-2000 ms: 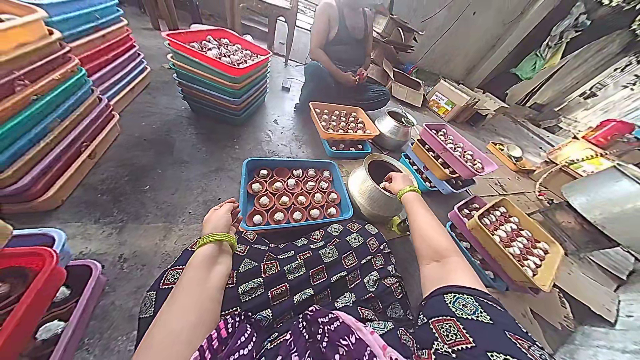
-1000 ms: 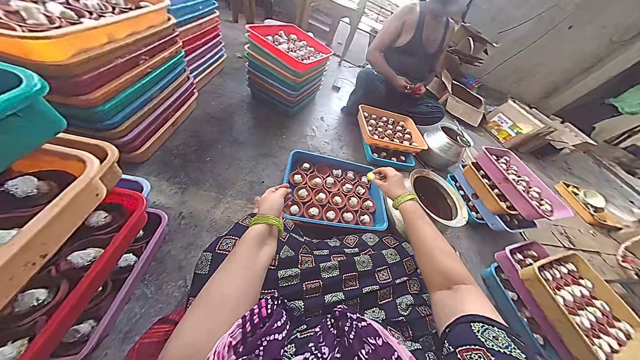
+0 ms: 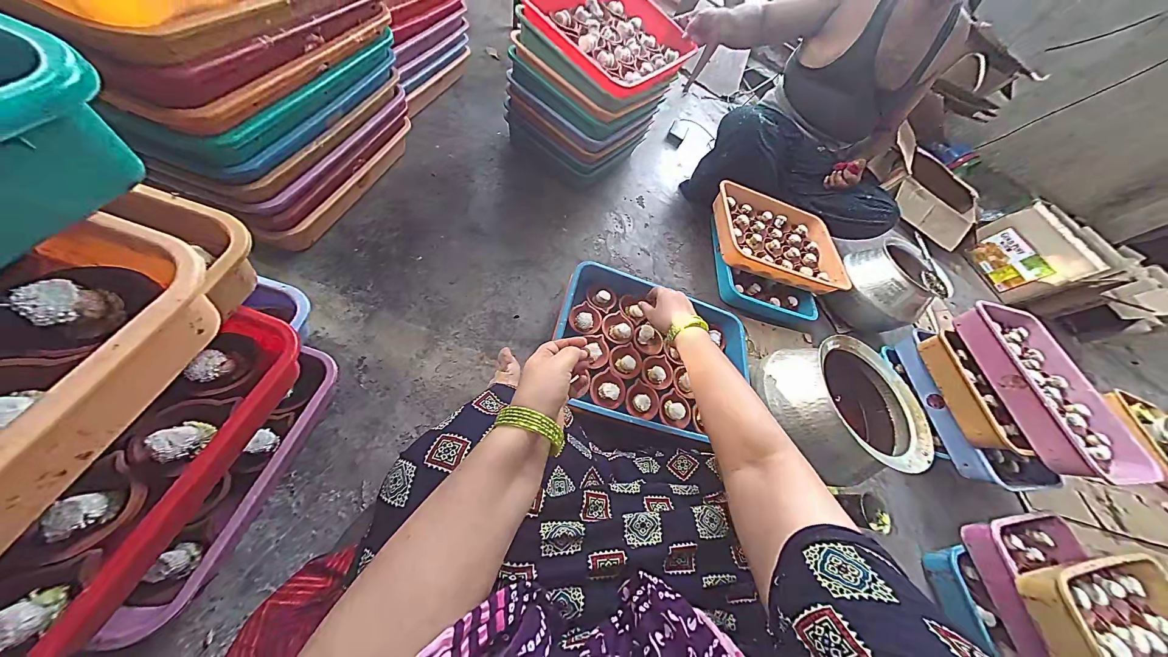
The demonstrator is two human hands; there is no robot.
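Note:
A blue plastic tray (image 3: 741,342) lies on the floor in front of my lap. Small reddish-brown clay cups (image 3: 641,401) fill it in rows, each with a whitish lump on top. At the tray's left side, my left hand (image 3: 552,370) has its fingertips against a cup near the edge; whether it grips the cup is unclear. My right hand (image 3: 669,312) reaches over the cups at the far middle, fingertips down among them, and what they hold is hidden. To the right stands a wide-mouthed metal pot (image 3: 794,401) with dark contents.
Stacked coloured trays (image 3: 356,164) rise at the left, with filled trays (image 3: 297,365) nearer me. Another tray stack (image 3: 584,137) stands ahead. A co-worker (image 3: 830,100) sits beyond an orange tray (image 3: 794,274). A second metal pot (image 3: 876,283) and pink trays (image 3: 1058,392) are at the right.
My right hand was at the metal pot, then over the tray's right rim with a small pale-green thing, and is now over the cups. The co-worker's arm now reaches toward the red tray.

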